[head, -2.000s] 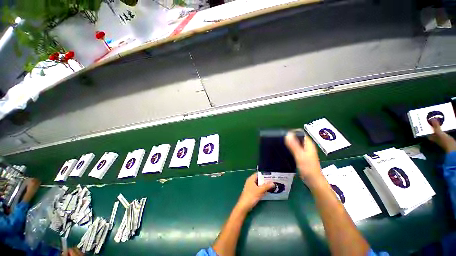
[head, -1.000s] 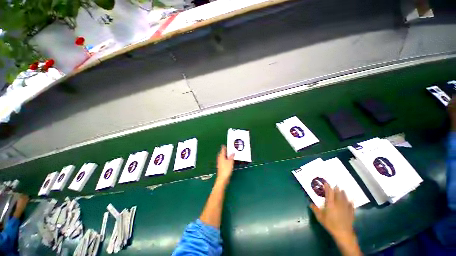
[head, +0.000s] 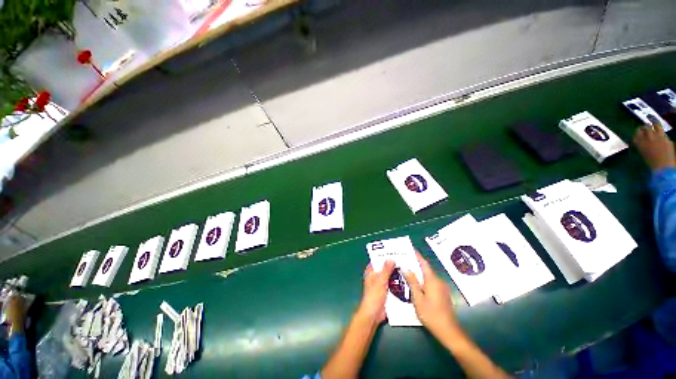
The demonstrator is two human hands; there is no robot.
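Observation:
My left hand [head: 376,290] and my right hand [head: 431,296] hold a white outer sleeve [head: 401,312] between them, over the near green bench edge. The sleeve's wristband picture faces up, partly covered by my fingers. Whether anything is inside it cannot be told. Flat outer sleeves [head: 461,259] lie overlapping just right of my hands. A thicker stack of flat sleeves [head: 593,248] lies further right.
Sleeved boxes [head: 327,207] stand in a row along the conveyor belt [head: 370,178]. Two dark inner boxes [head: 489,166] lie on it at right. White strips [head: 184,339] and a clear plastic bag [head: 58,344] lie at left. Neighbouring workers' hands show at both sides.
My left hand has left the box on the belt and now grips a sleeve with my right hand, which was on the flat sleeves. Another white box now lies on the belt at right.

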